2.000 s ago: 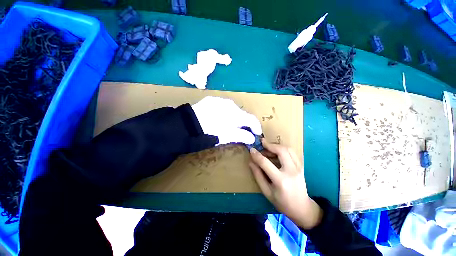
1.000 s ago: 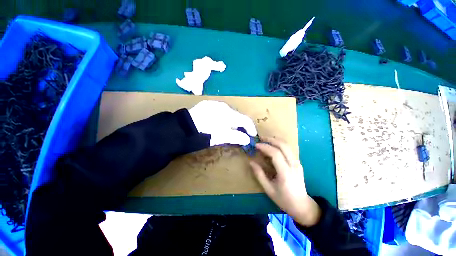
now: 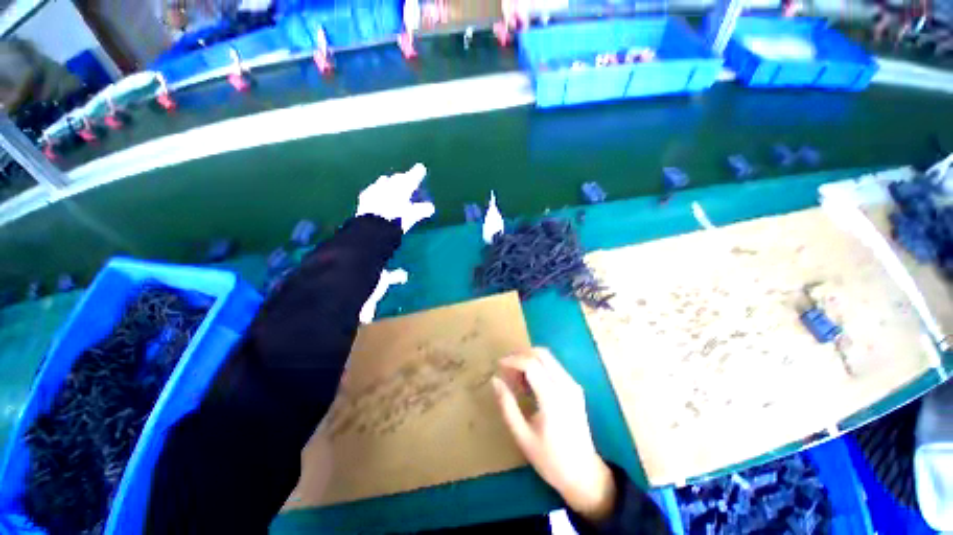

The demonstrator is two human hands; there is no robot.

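Note:
My left hand (image 3: 395, 199), in a white glove, is stretched out over the dark green conveyor. A small dark block (image 3: 421, 194) shows between its spread thumb and finger; whether it is gripped or lies on the belt cannot be told. My right hand (image 3: 554, 423), bare, is over the right edge of the cardboard mat (image 3: 418, 418). Its fingers are curled with a gap to the thumb, and no object shows in it. The mat bears dark marks. A tangled pile of black loops (image 3: 531, 256) lies beyond the mat, with a white pointed bottle (image 3: 492, 222) at its edge.
A blue bin (image 3: 225, 303) of black loops is at left. White tissue (image 3: 381, 293) lies beside my left sleeve. Spaced blocks (image 3: 594, 192) are on the conveyor. The neighbour's mat (image 3: 679, 334) holds a block (image 3: 821, 325). Blue totes (image 3: 627, 78) stand beyond the conveyor; a crate of blocks (image 3: 752, 502) is below right.
My left hand has left the mat and reached forward to the conveyor; the block it worked on is gone from the mat. My right hand is now apart from it. The view has tilted up.

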